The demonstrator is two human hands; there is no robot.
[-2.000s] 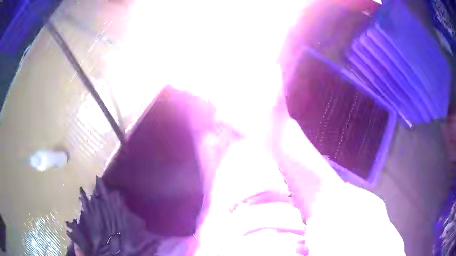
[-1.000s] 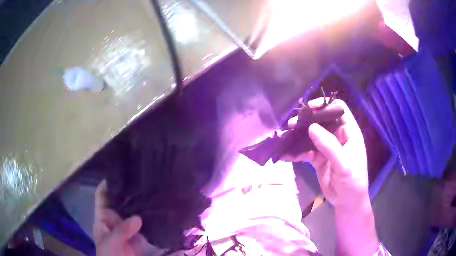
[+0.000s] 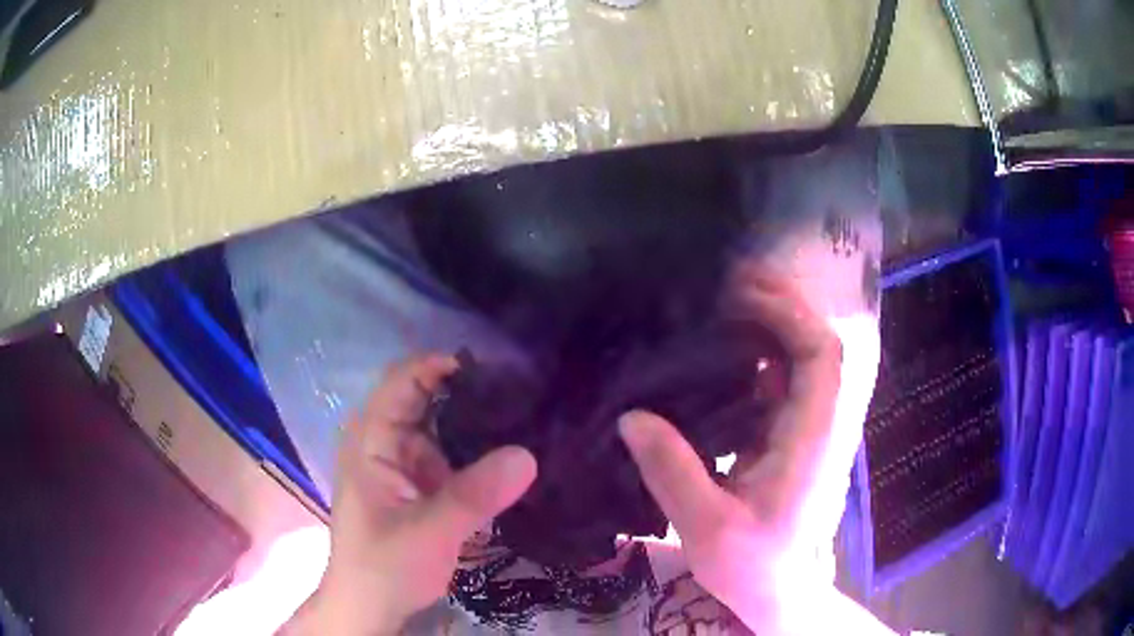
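Observation:
A dark, limp piece with a ragged edge (image 3: 585,435) is held over my lap, below the table edge. My left hand (image 3: 429,478) holds its left side, with the thumb on top and the fingers around the edge. My right hand (image 3: 759,460) holds its right side, with the thumb on top near the middle. The piece is partly hidden by the fingers and blends into the dark area behind it.
The shiny film-covered table (image 3: 323,99) lies ahead, with a black cable (image 3: 874,62) over its edge. A dark flat object (image 3: 41,30) is at the far left. Blue crates (image 3: 1082,447) stand at the right. A cardboard box (image 3: 149,398) and dark panel (image 3: 93,497) are lower left.
The view has turned toward the lap and table edge. Both hands, apart a second ago with dark pieces in each, are now close together on the dark piece.

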